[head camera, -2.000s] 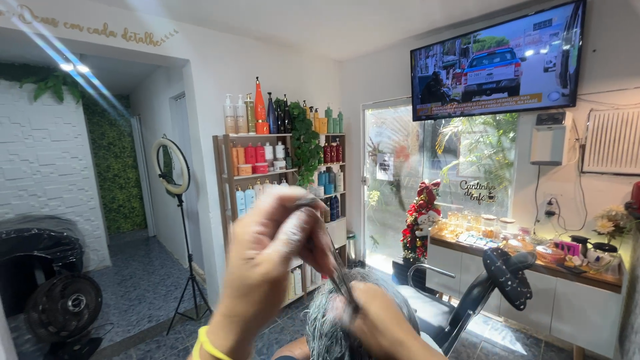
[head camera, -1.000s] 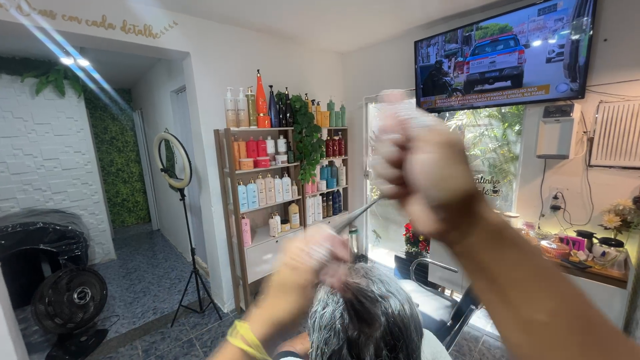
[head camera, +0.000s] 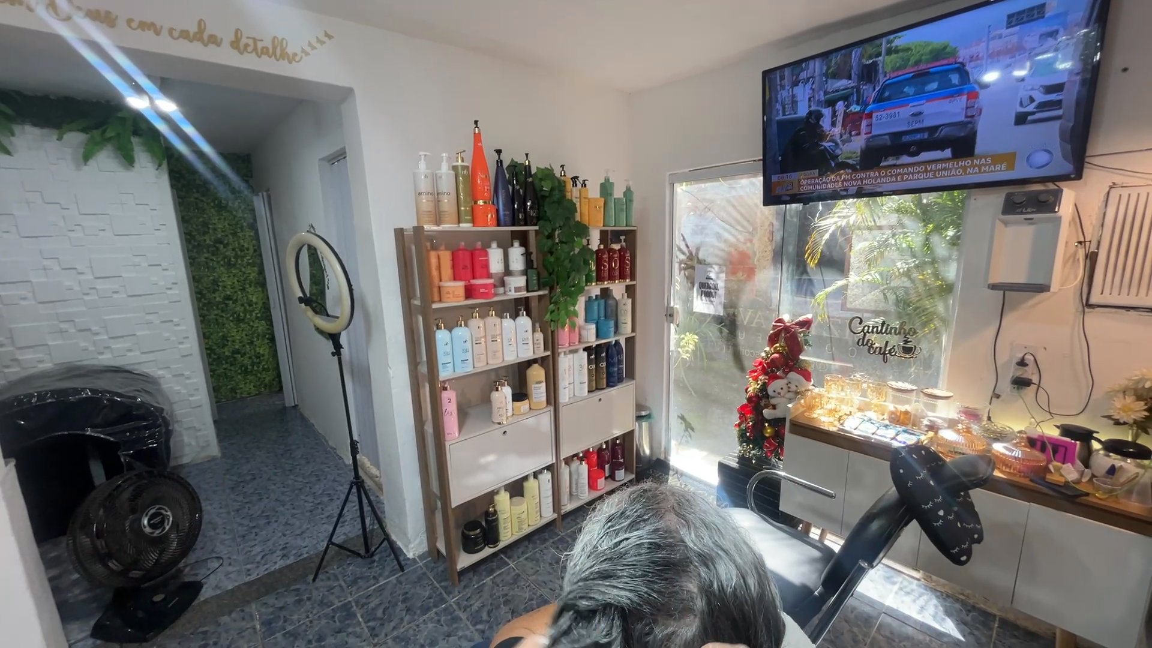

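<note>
The top of a seated person's head with dark and grey hair [head camera: 670,567] fills the bottom middle of the head view. On its left side the hair is gathered and runs down past the lower edge. A bit of skin shows at the bottom edge below the hair; whose it is I cannot tell. Neither of my hands can be made out. No tool shows.
Ahead stand shelves [head camera: 418,387] of hair-product bottles. On the left are a ring light on a tripod [head camera: 349,432] and a black fan [head camera: 135,531]. At right are a reclining salon chair [head camera: 864,540] and a wooden counter [head camera: 810,427] with glass jars.
Both my hands, raised above the head in the earlier frames with a thin pointed thing between them, have gone from sight. The hair is now in plainer view.
</note>
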